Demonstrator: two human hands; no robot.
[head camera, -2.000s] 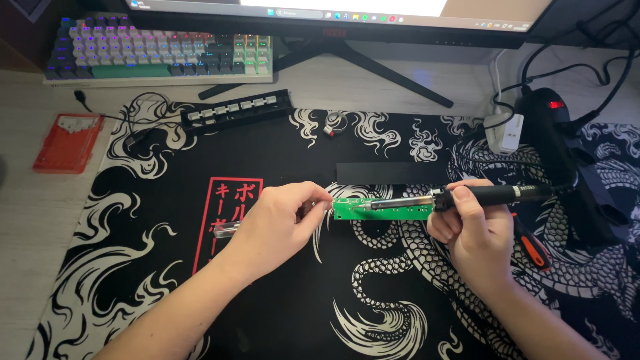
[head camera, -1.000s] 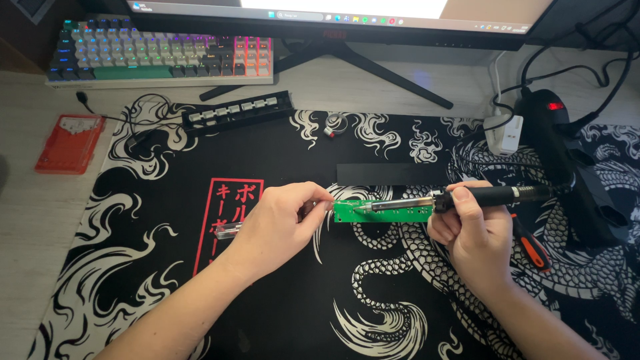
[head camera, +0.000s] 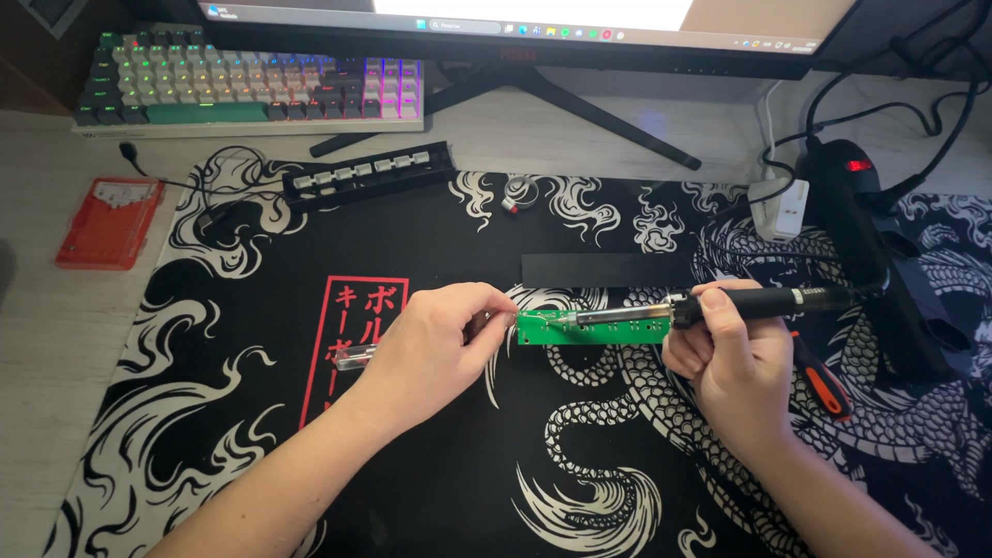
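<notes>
A narrow green circuit board (head camera: 597, 332) lies near the middle of the desk mat. My right hand (head camera: 732, 356) grips a soldering iron (head camera: 748, 302) by its black handle; its metal barrel crosses the board and its tip is at the board's left part. My left hand (head camera: 442, 341) is at the board's left end, thumb and forefinger pinched together around something thin, perhaps solder wire, that reaches toward the tip. A clear plastic tube (head camera: 355, 357) sticks out from behind this hand, its other end hidden. Whether my left fingers also touch the board cannot be told.
A black strip (head camera: 604, 270) lies behind the board. Farther back are a black case with white switches (head camera: 372, 174), a keyboard (head camera: 248, 85) and a monitor stand (head camera: 604, 116). A red plastic box (head camera: 110, 225) is left; an orange-black screwdriver (head camera: 823, 381) and power strip (head camera: 868, 248) are right.
</notes>
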